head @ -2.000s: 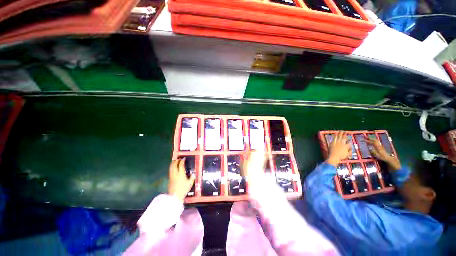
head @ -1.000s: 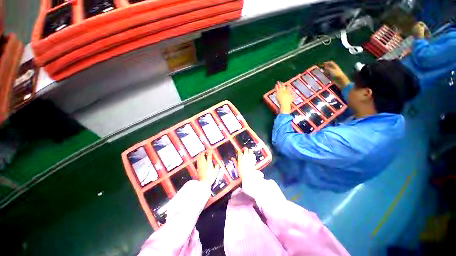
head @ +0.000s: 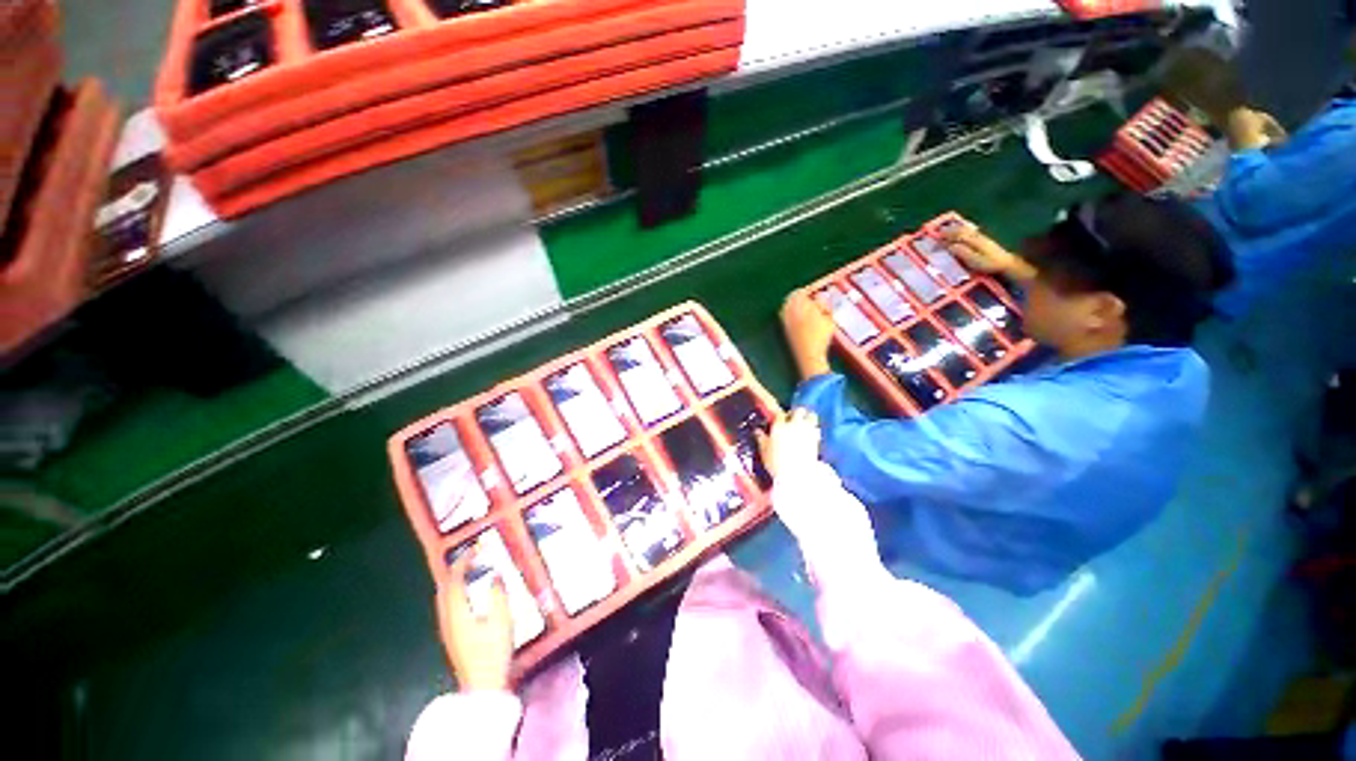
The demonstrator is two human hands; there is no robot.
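Observation:
An orange-red foam tray [head: 421, 538] lies tilted in view on the dark green bench in front of me, with smartphones in two rows. The far-row phones [head: 592, 410] are lit white. In the near row the two left phones [head: 570, 550] are lit, and the ones to the right [head: 640, 509] are black with glare. My left hand [head: 479, 622] lies at the near left corner, its fingers over the leftmost near phone. My right hand [head: 793, 443] is at the tray's right end, by the rightmost near phone; its fingertips are partly hidden. I cannot tell whether either hand grips anything.
Stacked orange-red trays [head: 491, 97] with phones on top stand on the white shelf [head: 833, 33]. More trays stand far left. A co-worker in blue [head: 1011, 461] has both hands on a neighbouring tray [head: 892, 390] at right. Another tray [head: 1160, 146] and person are farther right.
My left hand has moved left to the tray's near left corner, my right hand to its right end. The two left near-row phones now show white. The co-worker's left-side hand has moved to the tray's edge.

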